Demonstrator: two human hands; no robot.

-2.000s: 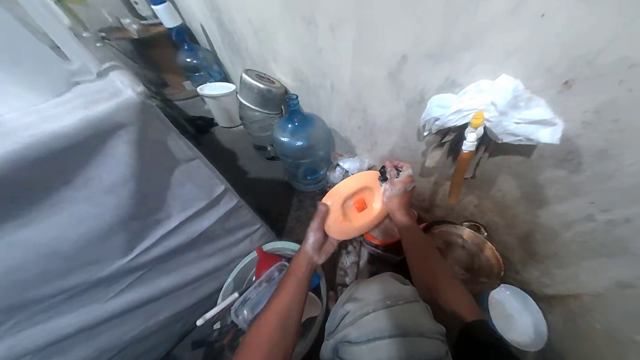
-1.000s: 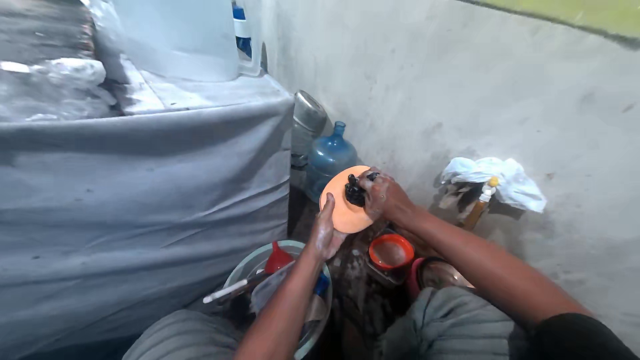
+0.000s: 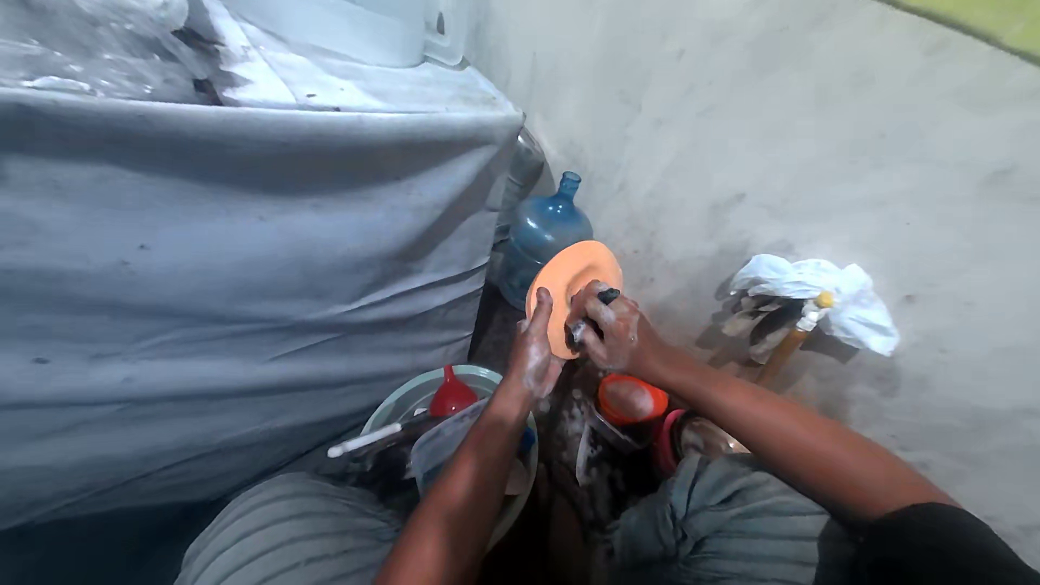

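An orange plastic plate (image 3: 561,276) is tilted up in front of me, gripped at its lower left edge by my left hand (image 3: 536,353), thumb on its face. My right hand (image 3: 613,329), wet with suds, presses a dark scrubber (image 3: 575,335) against the plate's lower right part; the fingers hide much of the scrubber. Below my right hand stands an orange container (image 3: 632,399) with cloudy contents. To the lower left, a pale green basin (image 3: 398,400) holds a red funnel (image 3: 452,393), a clear plastic container (image 3: 443,439) and other items.
A blue water jug (image 3: 546,231) stands behind the plate by the wall. A table draped in grey cloth (image 3: 244,244) takes up the left. On the right, a tap (image 3: 815,309) with a yellow top has a white plastic bag (image 3: 861,313) beside it. A reddish-rimmed vessel (image 3: 669,443) sits near my right knee.
My right hand has moved from the plate's right edge onto its face, with the dark scrubber. The plate stays in my left hand. The view has swung left since two seconds ago.
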